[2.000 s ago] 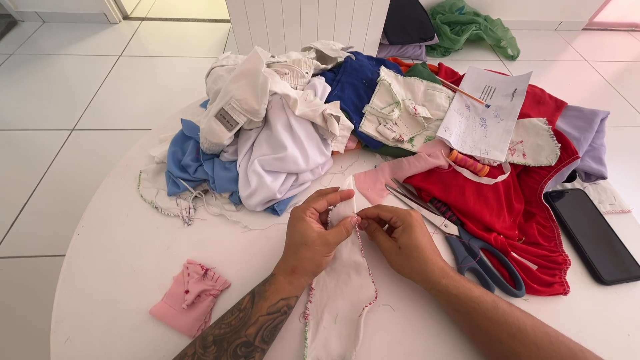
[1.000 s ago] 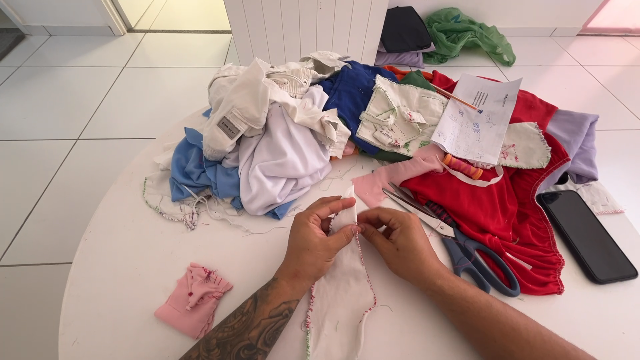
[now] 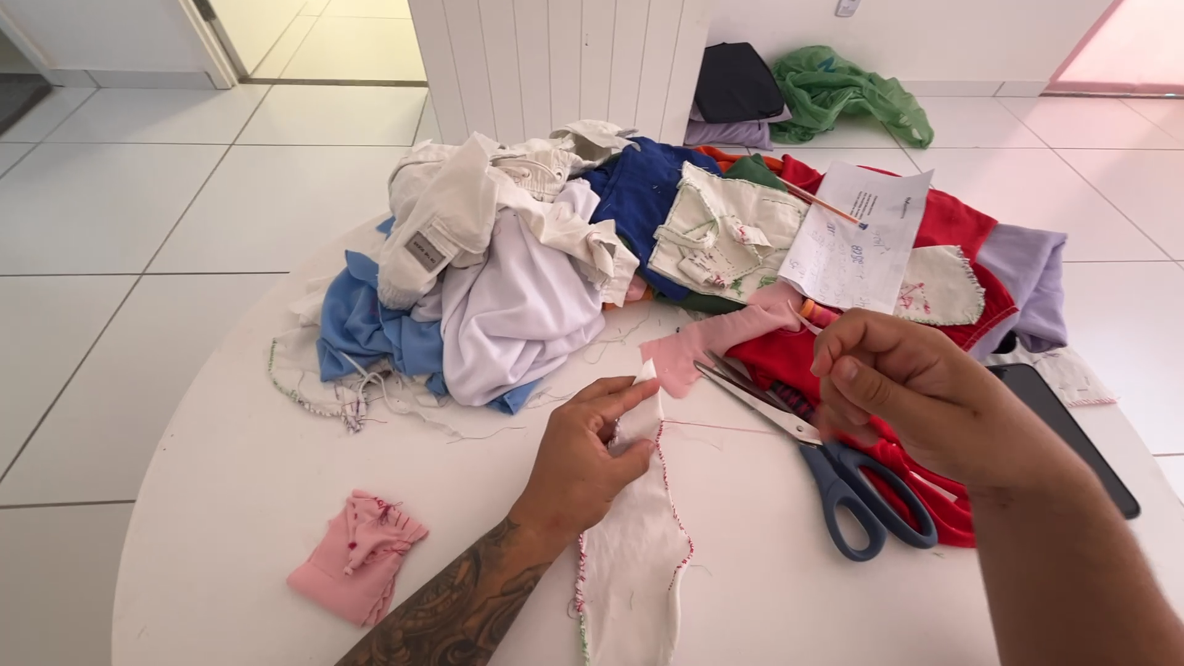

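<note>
My left hand (image 3: pixel 592 453) pinches the upper end of a long white cloth strip (image 3: pixel 634 573), whose edges carry red and green overcast stitches. A fine reddish thread (image 3: pixel 717 425) runs from the strip's right edge toward my right hand (image 3: pixel 888 398). That hand is raised over the red cloth with thumb and forefinger pinched together; a needle between them cannot be made out. Below and left of it lie scissors (image 3: pixel 823 462) with dark blue handles, blades partly apart. A spool of orange-red thread (image 3: pixel 818 313) is partly hidden just behind my right hand.
A heap of garments, with white (image 3: pixel 518 305), blue (image 3: pixel 638 194) and red cloth (image 3: pixel 962 222), spans the round white table's (image 3: pixel 213 481) far side. A written paper (image 3: pixel 860 236) and pencil (image 3: pixel 819 199) lie on it. Folded pink cloth (image 3: pixel 356 560) is at left, a black phone (image 3: pixel 1064 435) at right.
My right hand has moved away from the strip, up and to the right, and the thread now stretches out from the cloth. My left hand stays at the strip's upper end.
</note>
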